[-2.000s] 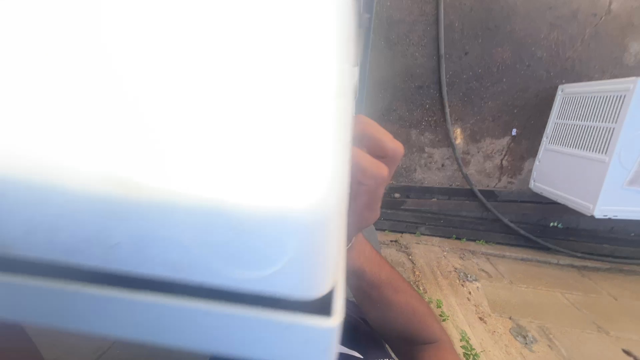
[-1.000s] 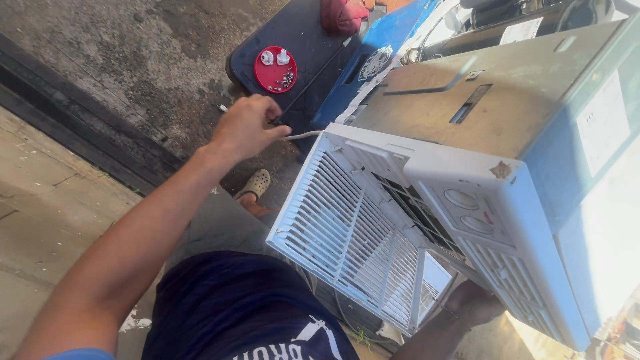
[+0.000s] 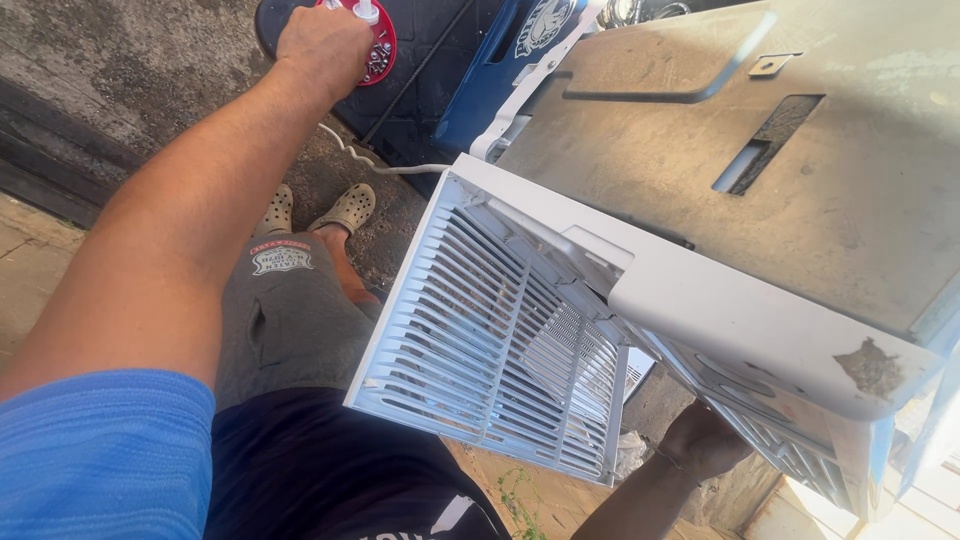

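My left hand (image 3: 326, 49) reaches over a red dish (image 3: 390, 36) of small screws, beside a white plastic piece (image 3: 366, 10). Its fingertips are hidden. At lower right my right hand (image 3: 705, 442) is in shadow against the lower edge of the white plastic front panel (image 3: 750, 322) of a window air conditioner, its fingers hidden behind the panel. A louvered grille (image 3: 487, 352) hangs swung out from this panel. Behind it lies the unit's worn metal casing (image 3: 675, 150), with a rectangular slot. The panel's corner has a brown worn patch.
The dish rests on a dark surface (image 3: 420, 90), beside a blue object (image 3: 480, 82) bearing a printed emblem. A white cord (image 3: 375, 166) runs to the panel's corner. Feet in beige clogs (image 3: 349, 210) stand on rough ground. A low plant (image 3: 519, 499) grows near the paving.
My left hand has moved from beside the panel's corner to the red dish. My right hand stays at the panel's lower edge. The view has swung widely since the earliest frame.
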